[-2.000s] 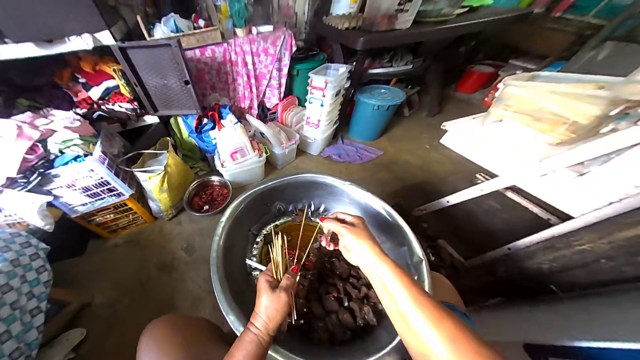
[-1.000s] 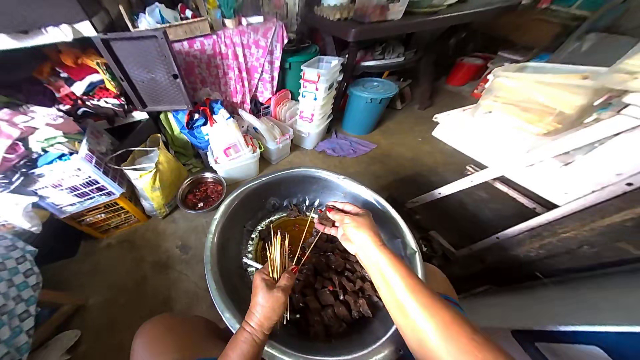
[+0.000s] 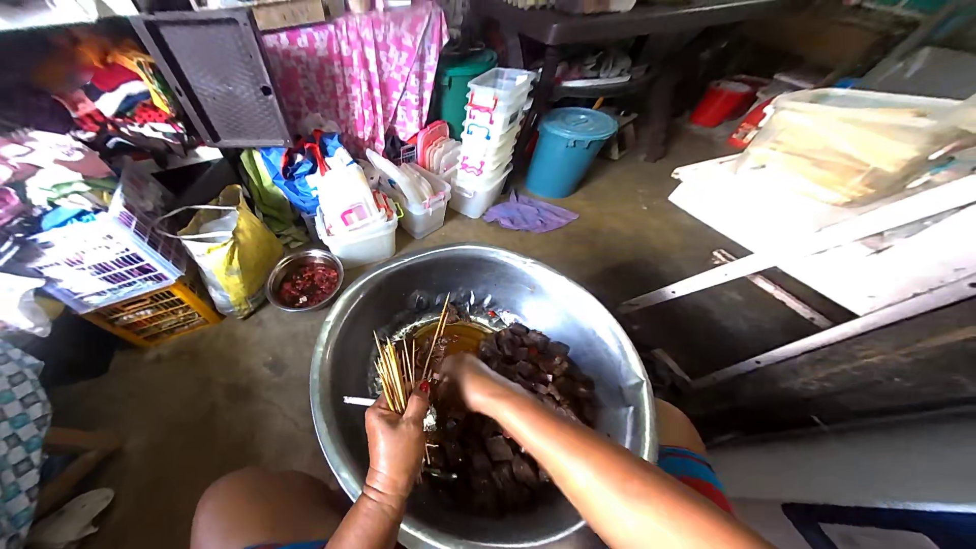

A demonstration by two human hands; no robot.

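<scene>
A wide metal basin (image 3: 343,381) sits between my knees, with dark brown chunks of food (image 3: 499,457), likely meat or congealed blood, and a puddle of amber liquid (image 3: 465,332). My left hand (image 3: 396,438) grips a bundle of thin bamboo skewers (image 3: 393,374) over the basin's left side; one longer skewer (image 3: 436,339) leans right of the bundle. My right hand (image 3: 469,381), blurred, is low over the chunks beside that skewer. Its fingertips are hidden, so what it holds does not show.
A small metal bowl of red pieces (image 3: 306,282) stands on the floor beyond the basin, near a yellow bag (image 3: 236,259) and white plastic tubs (image 3: 362,240). Farther back are a lidded blue bucket (image 3: 570,156) and a purple cloth (image 3: 530,213). A white frame (image 3: 762,263) stands at right.
My right hand has come down and nearer to me from the upper part of the skewer to the chunks. My left hand still holds the skewer bundle.
</scene>
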